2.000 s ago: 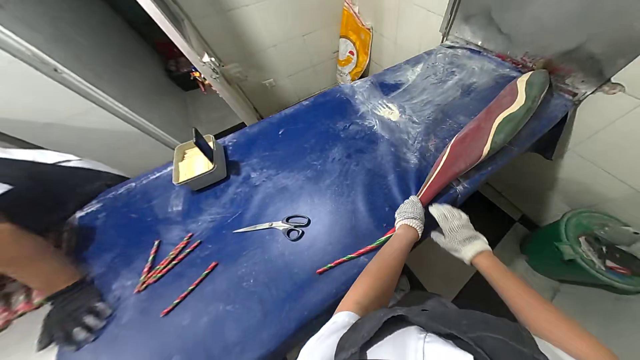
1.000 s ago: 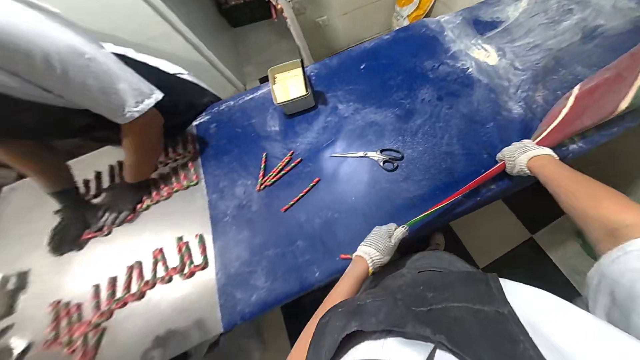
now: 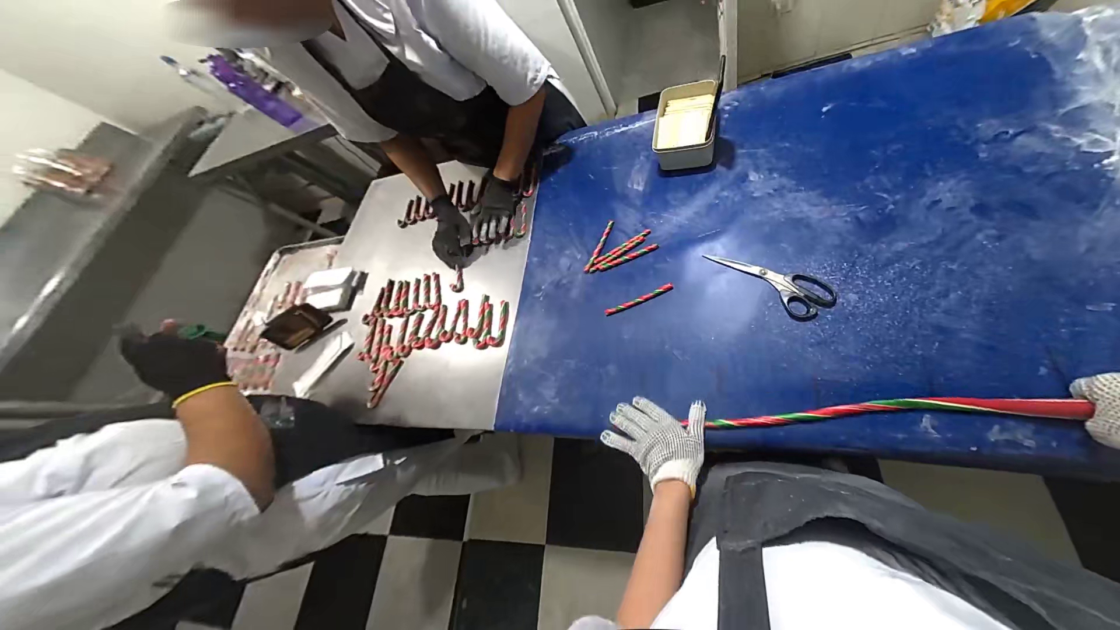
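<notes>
My left hand (image 3: 658,437), in a white knit glove, lies flat with fingers spread over the near end of a twisted red and green candy rope (image 3: 862,409) at the blue table's front edge. At the far right my right hand (image 3: 1104,409), gloved alike and partly cut off by the frame, is closed around the rope's thicker red part. Scissors with black handles (image 3: 777,283) lie beyond the rope. Several short striped candy sticks (image 3: 619,254) rest in a cluster, and another stick (image 3: 640,299) lies apart from them.
A tin of pale sticks (image 3: 685,149) stands at the blue table's (image 3: 945,219) back edge. At left, a co-worker's dark-gloved hands handle candy canes (image 3: 437,319) on a metal surface (image 3: 446,385). Another co-worker stands front left, near a tray (image 3: 289,249) of wrapped pieces.
The view has swung left. My hands, close together two seconds ago, are now far apart, with a long twisted rope between them. My left hand has gone from gripping the rope to lying spread.
</notes>
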